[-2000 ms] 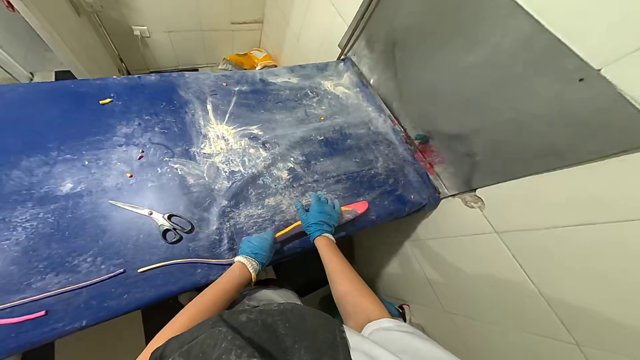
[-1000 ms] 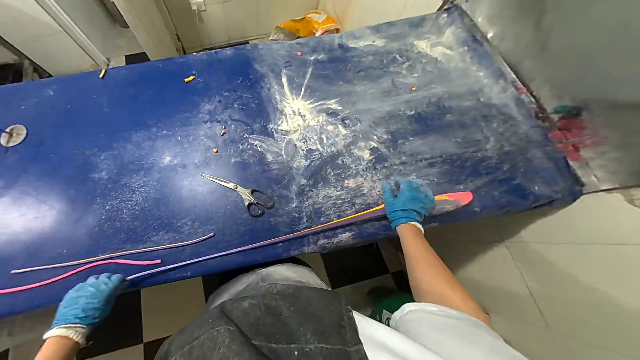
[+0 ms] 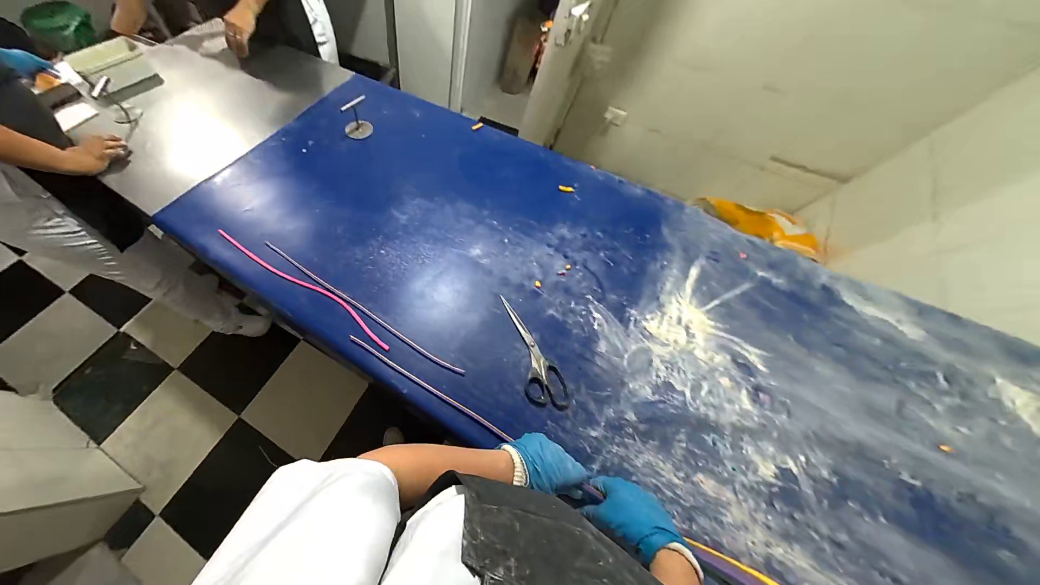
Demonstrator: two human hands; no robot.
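My left hand point(image 3: 550, 465), in a blue glove, is closed around a long thin striped strand point(image 3: 431, 388) at the table's near edge. Just right of it, my right hand point(image 3: 630, 513), gloved too, grips a thicker purple and yellow part of the strand, which runs on to the bottom edge. The strand's thin end lies toward the left. A pink strand point(image 3: 305, 284) and another thin striped strand point(image 3: 366, 310) lie on the blue table point(image 3: 341, 183). Scissors with black handles point(image 3: 536, 366) rest beyond my left hand.
White powder point(image 3: 691, 329) and small colored bits cover parts of the table. A metal disc with a T-handle point(image 3: 357, 128) stands near the far left end. Two people are at the adjoining metal table point(image 3: 191, 122). A yellow-orange bag point(image 3: 760, 223) sits behind the far edge.
My left hand, at the strand's far left end one second ago, is now close beside my right hand. The view has swung left.
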